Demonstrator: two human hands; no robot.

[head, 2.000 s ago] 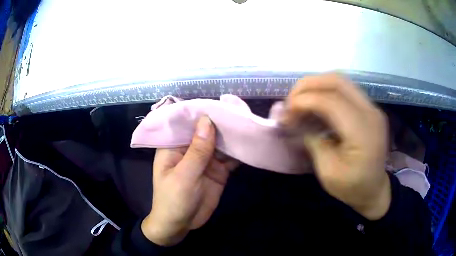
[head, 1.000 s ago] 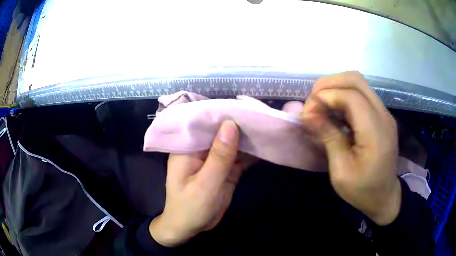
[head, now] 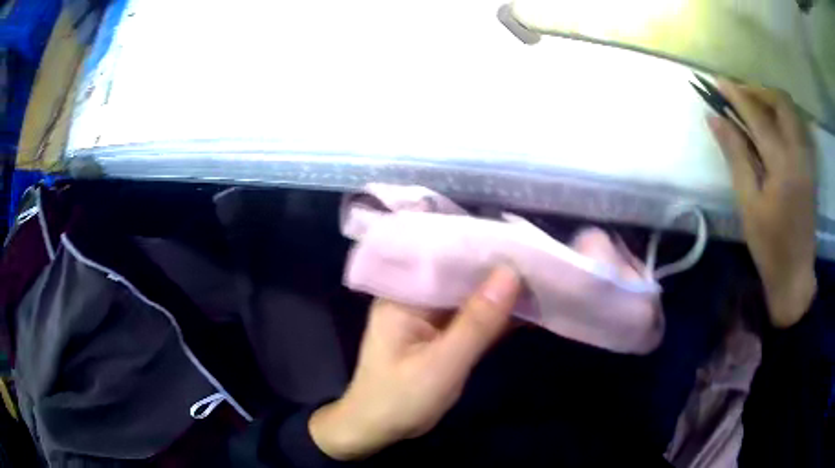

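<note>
A pale pink garment piece (head: 430,260) hangs in front of the table's edge, slightly blurred, with a white loop at its right end. My left hand (head: 417,361) grips it from below, thumb on top near its middle. My right hand (head: 769,164) is apart from the cloth, over the right part of the white table. It holds dark thread snips (head: 723,110), their points towards the upper left.
The white table (head: 366,82) has a ruled strip (head: 458,174) along its front edge. The pale machine bed (head: 641,32) is at upper right. A grey and maroon garment (head: 110,356) with white cord hangs at left. More pinkish cloth (head: 719,402) hangs at lower right.
My right hand has left the pink cloth and moved right and up over the table, where the snips now show clearly. My left hand and the cloth have shifted right in view.
</note>
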